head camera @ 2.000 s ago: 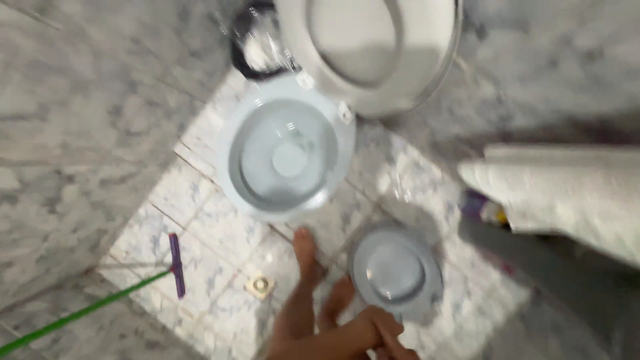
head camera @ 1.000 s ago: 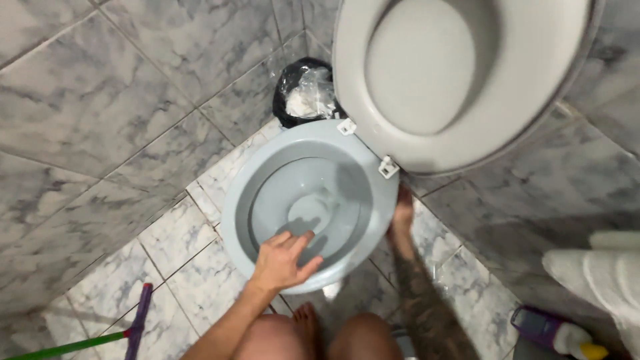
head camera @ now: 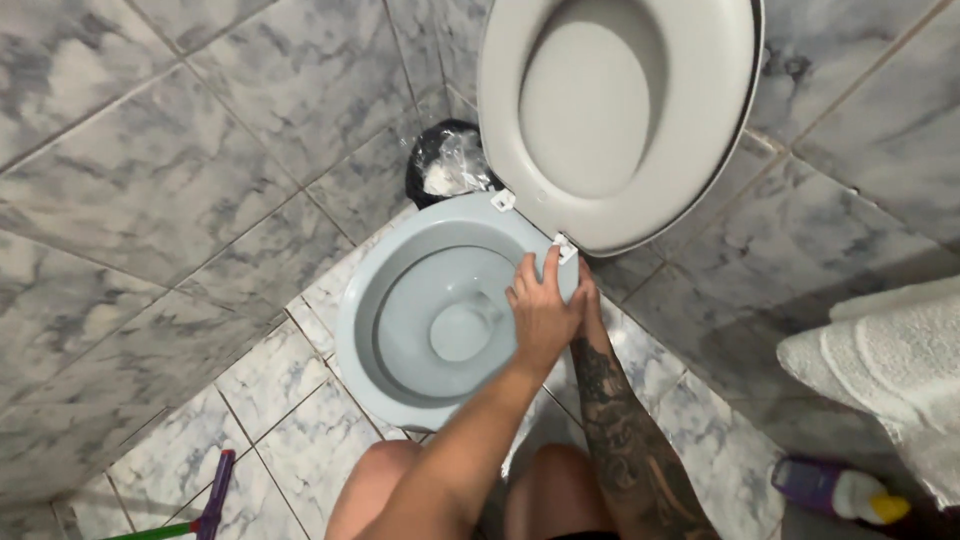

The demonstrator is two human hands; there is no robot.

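Note:
A light blue toilet bowl stands in the middle, its seat and lid raised behind it. Two white plastic hinge pieces join them: one hinge at the left, the other hinge at the right. My left hand lies on the right part of the rim, its fingertips at the right hinge. Beside it, my right hand reaches around the outer right edge below that hinge; its fingers are mostly hidden, so its grip cannot be told.
Behind the bowl's left is a bin with a black bag. A purple squeegee with a green handle lies lower left. White towels hang at the right, above a purple bottle with a yellow cap. Marbled tile walls close in on both sides.
My left hand has moved from over the bowl's front to the right hinge. My right hand remains at the bowl's right side. The view has come closer since the oldest frame.

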